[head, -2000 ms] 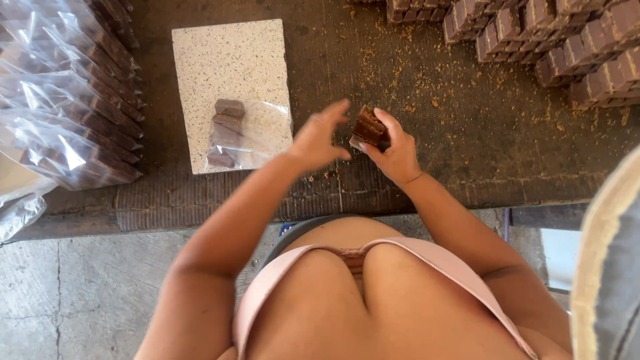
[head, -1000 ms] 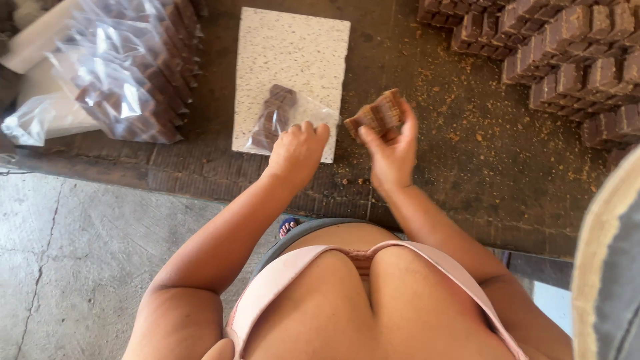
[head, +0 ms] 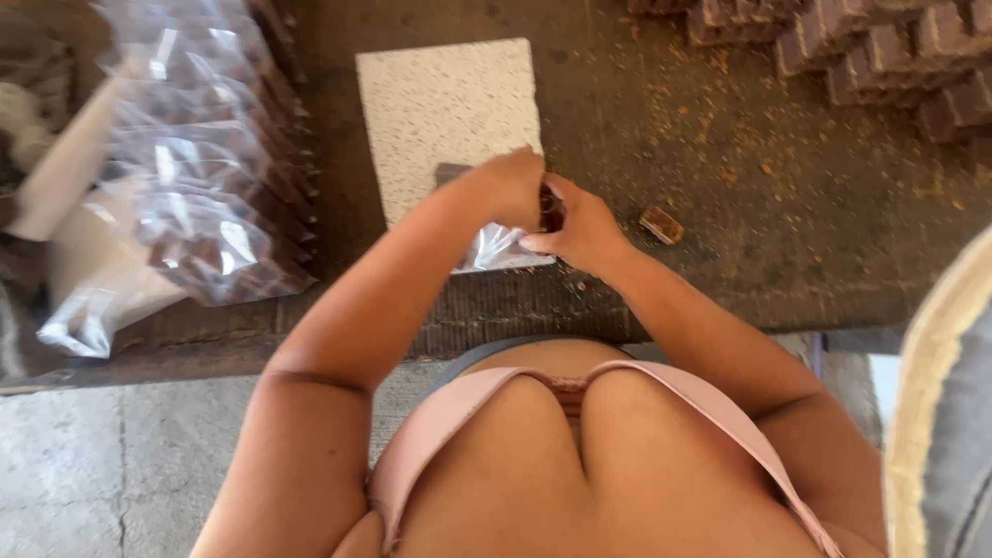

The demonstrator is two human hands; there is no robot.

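Observation:
My right hand (head: 585,229) holds dark brown blocks (head: 551,208) at the right edge of a speckled pale board (head: 449,101). Beside it my left hand (head: 511,186) bends over the mouth area of a clear plastic bag (head: 496,246) lying on the board; its fingertips are hidden, so its grip does not show. Part of a brown block (head: 449,173) shows at the left of that wrist. A single small brown piece (head: 661,224) rests on the dark tabletop, to the right of my right hand.
A row of bagged brown blocks (head: 225,170) stands at the left, with loose clear plastic (head: 85,314) near the table edge. Stacks of bare brown blocks (head: 891,58) fill the upper right. Crumbs (head: 728,177) are scattered over the dark table (head: 604,101).
My right hand has moved left with the blocks to the bag on the board, close against my left hand. A small piece now lies apart on the table.

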